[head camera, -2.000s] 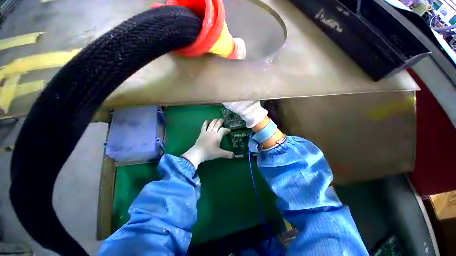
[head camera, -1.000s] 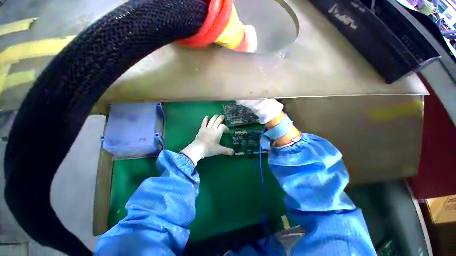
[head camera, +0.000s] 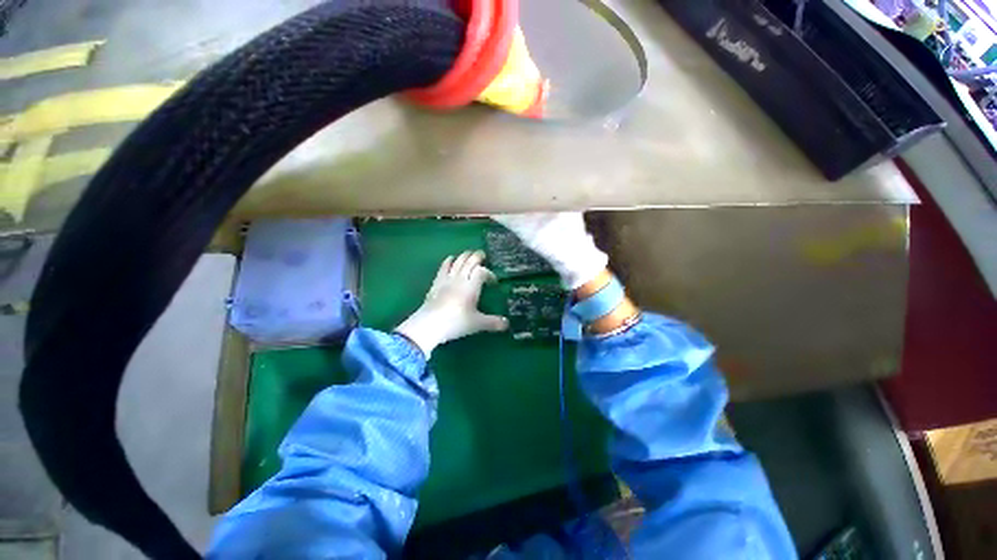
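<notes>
Two dark green circuit boards lie on the green mat (head camera: 492, 405), the far board (head camera: 508, 252) just beyond the near board (head camera: 536, 310). My left hand (head camera: 454, 304), in a thin white glove, rests at the left edge of the boards with fingers spread. My right hand (head camera: 560, 243), also white-gloved, is over the right part of the far board. Its fingertips are hidden under the edge of the grey hood, so I cannot tell what they hold. A light-blue wrist strap (head camera: 598, 303) with a blue cord is on my right wrist.
A thick black hose (head camera: 142, 208) arches over the left side to a red-and-yellow nozzle (head camera: 512, 82) at the hood's (head camera: 656, 153) round hole. A blue-grey box (head camera: 293, 276) stands left, a brownish side panel (head camera: 765, 295) right. A black tray (head camera: 809, 88) sits on top. A conveyor (head camera: 842, 470) runs lower right.
My right hand has moved slightly left over the far board compared with one second ago. My left hand stays at the boards' left edge. The view has shifted slightly.
</notes>
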